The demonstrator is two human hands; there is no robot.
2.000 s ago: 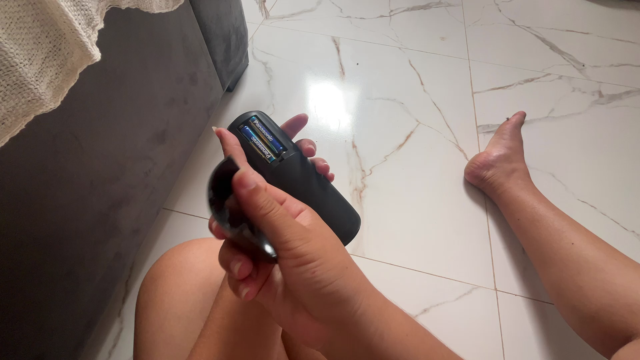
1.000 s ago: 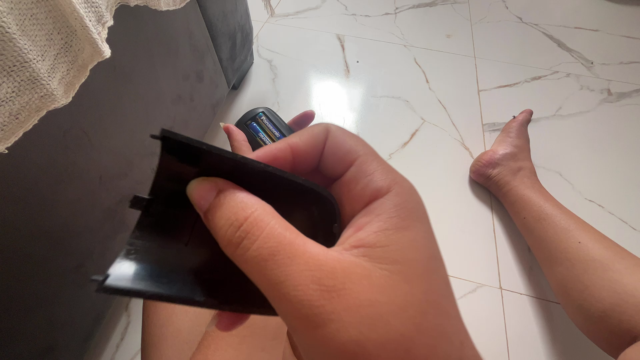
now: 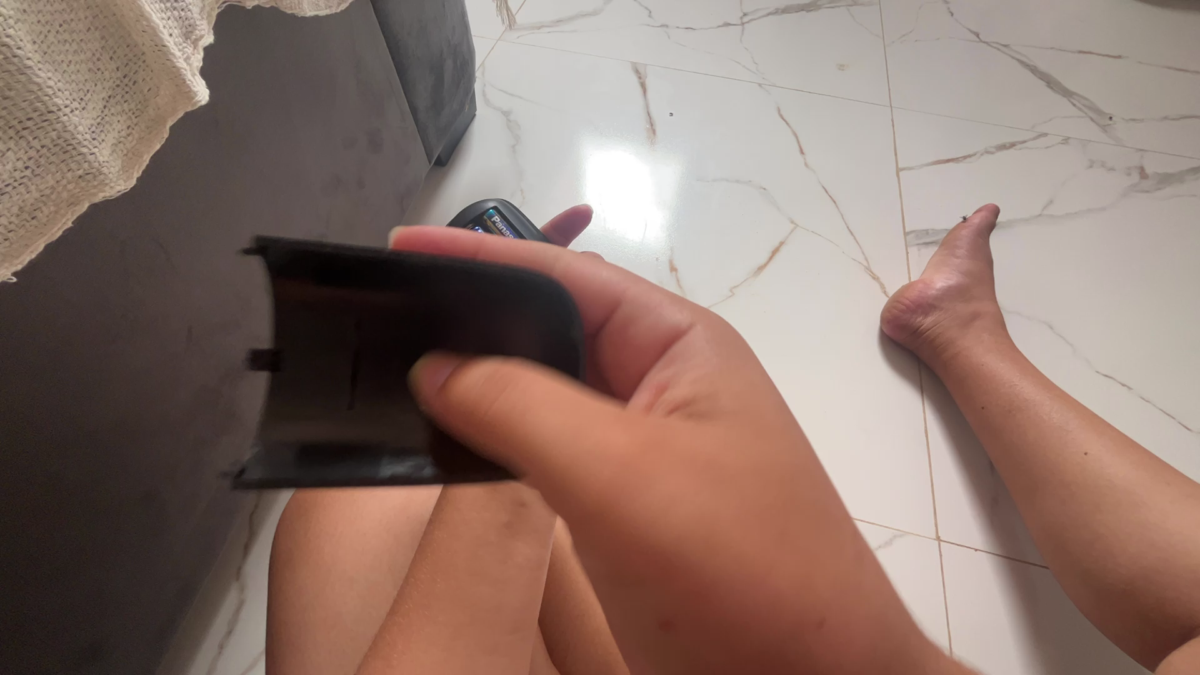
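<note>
My right hand (image 3: 647, 441) grips a black plastic battery cover (image 3: 356, 347) close to the camera, thumb on its inner face and fingers behind it. Small tabs stick out along the cover's left edge. Behind it, mostly hidden, is a dark handheld device (image 3: 497, 214), with part of a Panasonic battery (image 3: 503, 225) showing in its open compartment. My left hand (image 3: 569, 225) is around the device; only some fingertips show past the cover and my right hand.
A dark grey upholstered piece of furniture (image 3: 281, 141) stands at the left, with a cream woven cloth (image 3: 103, 103) hanging over it. The floor is white veined tile (image 3: 750, 187). My bare leg (image 3: 1022, 403) stretches out on the right; my other leg is bent below.
Two seconds ago the cover was beside the device, whose compartment with batteries showed more fully. My right hand has raised the cover nearer the camera and turned its inner face into view.
</note>
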